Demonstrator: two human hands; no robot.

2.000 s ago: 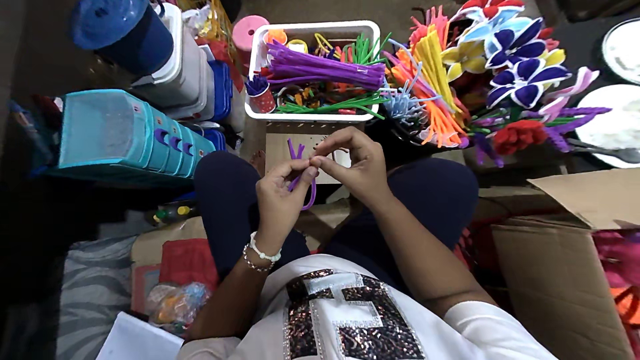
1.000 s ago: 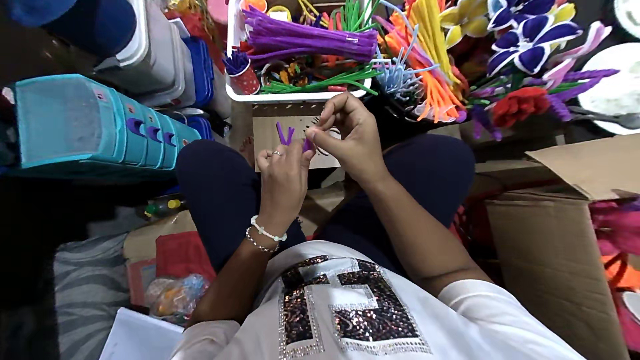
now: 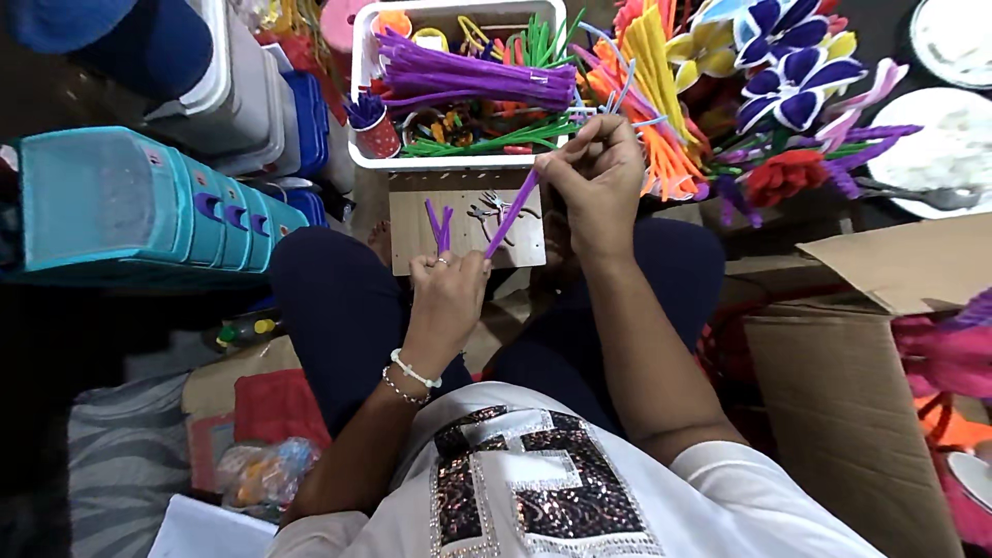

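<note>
Purple pipe cleaners (image 3: 513, 215) run between my two hands. My left hand (image 3: 451, 294) is closed on their lower part, and short purple ends stick up beyond its fingers. Higher and to the right, my right hand (image 3: 597, 182) pinches the far end of one strand between thumb and fingertips, so that it stretches straight on a slant. Behind the strand, pliers (image 3: 496, 213) lie on a small wooden board (image 3: 418, 203). Above the board, a thick bundle of purple pipe cleaners (image 3: 480, 76) rests in a white plastic basket (image 3: 457, 162) with green ones.
Orange and yellow pipe cleaners (image 3: 659, 85) and finished pipe-cleaner flowers (image 3: 798, 89) stand right of the basket. A teal drawer unit (image 3: 116, 201) is at the left, an open cardboard box (image 3: 845, 403) at the right. A plate with a spoon (image 3: 934, 147) is at the upper right.
My right hand has moved away from my left, up and to the right, drawing a purple strand out straight between them. Earlier both hands were close together.
</note>
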